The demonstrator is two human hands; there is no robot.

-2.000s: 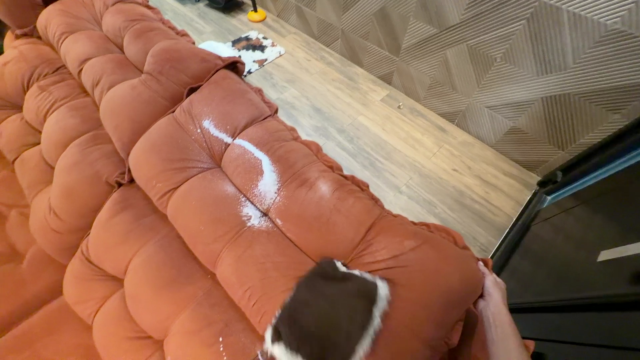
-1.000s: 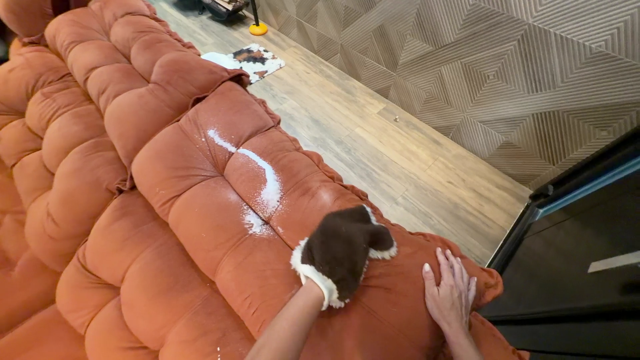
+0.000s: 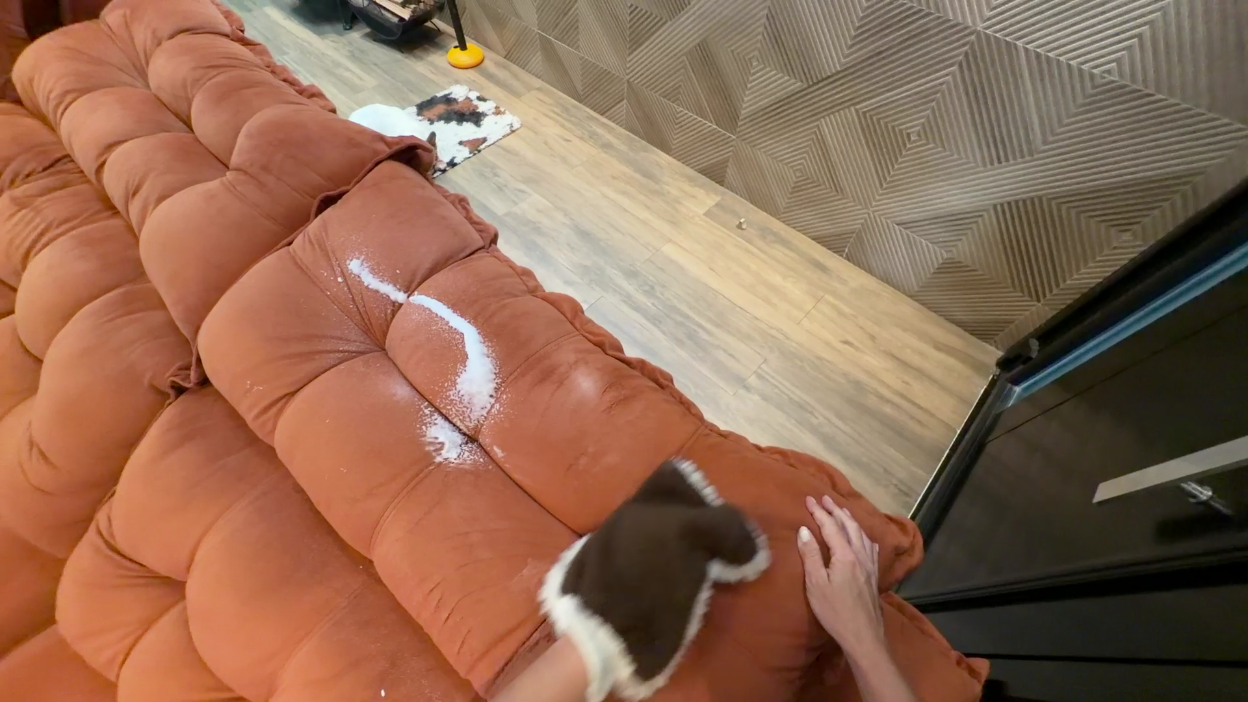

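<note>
An orange tufted sofa cushion (image 3: 624,419) fills the left and middle of the head view. My left hand (image 3: 634,585) is inside a dark brown fleece mitt (image 3: 643,556) with white fluffy trim, over the near part of the cushion; its fingers are hidden. To its right, my bare right hand (image 3: 843,575) lies palm down on the cushion near its right end, fingers slightly apart. White powder (image 3: 468,356) forms a curved streak farther up the cushion, with a smaller patch (image 3: 447,439) below it. Faint pale marks show between the powder and the mitt.
Beyond the sofa runs a wood-look floor (image 3: 682,283), bordered by a patterned wall (image 3: 877,127). A cowhide-pattern mat (image 3: 468,122) and a yellow round base with a black pole (image 3: 465,56) are at the back. A black door or panel with a metal handle (image 3: 1170,468) stands at right.
My right hand has moved from the cushion's right edge onto its top. The mitt, low in the view at first, moved up the cushion, then back down slightly.
</note>
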